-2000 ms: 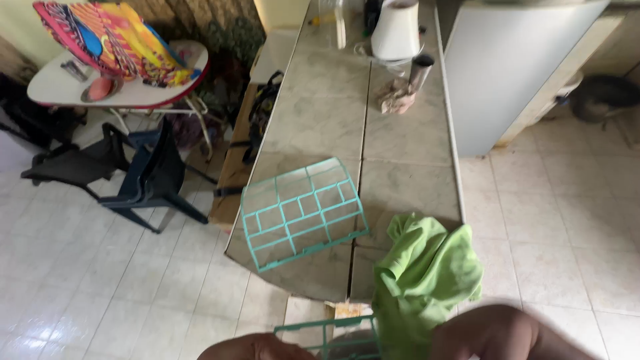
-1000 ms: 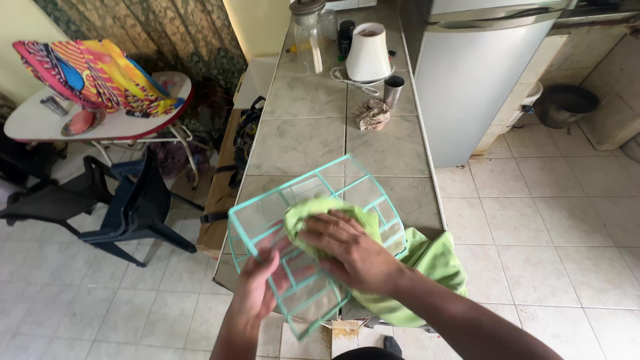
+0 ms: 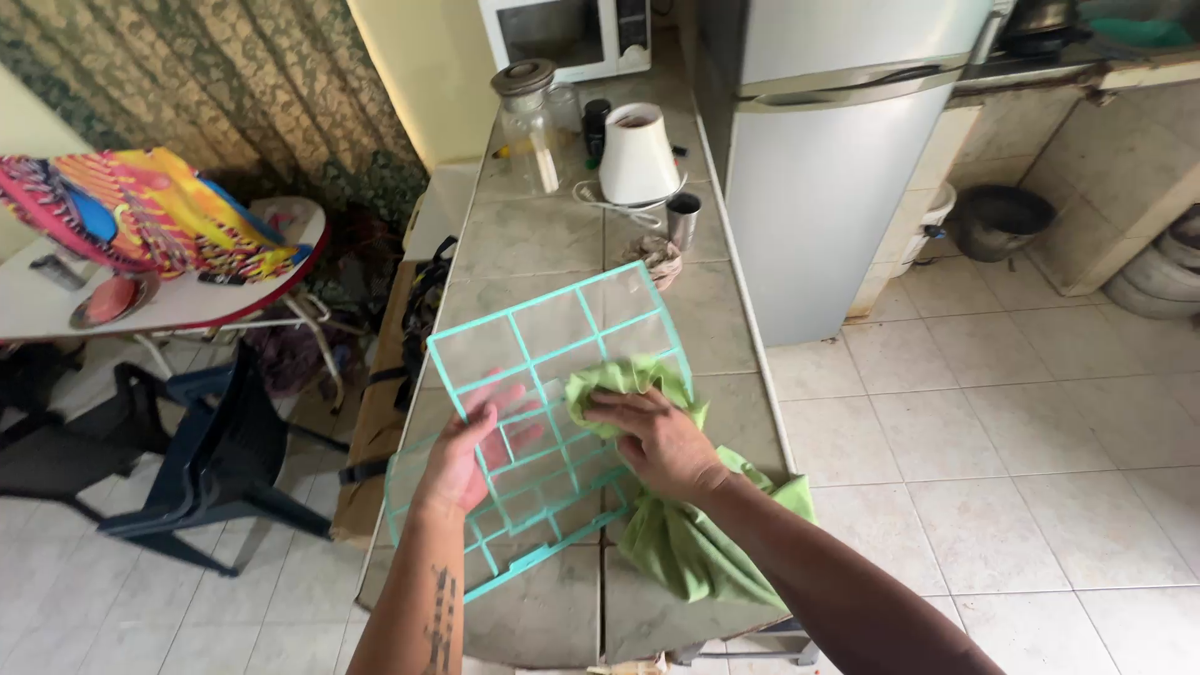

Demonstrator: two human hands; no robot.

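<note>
My left hand (image 3: 473, 445) holds a teal-framed mesh air filter (image 3: 567, 328) by its left edge, thumb in front and fingers seen through the mesh behind. The filter is raised above a tiled counter (image 3: 525, 234). On its right side my right hand (image 3: 656, 436) presses a bunched part of a light green cloth (image 3: 703, 544); the rest of the cloth drapes over the counter's near right edge. Beneath the held filter, a second teal-framed mesh filter (image 3: 553, 553) lies on the counter, partly hidden by it and by my left forearm.
Farther along the counter are a crumpled rag (image 3: 656, 262), a metal cup (image 3: 683, 220), a white lampshade (image 3: 639, 155), a glass jar (image 3: 530, 141) and a microwave (image 3: 567, 37). A refrigerator (image 3: 825, 187) stands at right. Dark plastic chairs (image 3: 211, 450) and a round-ended table (image 3: 291, 253) are at left.
Two seconds ago one filter lay alone on the counter while another was low between my hands. That one is now raised over it, and the green cloth has come onto its mesh. The view has shifted.
</note>
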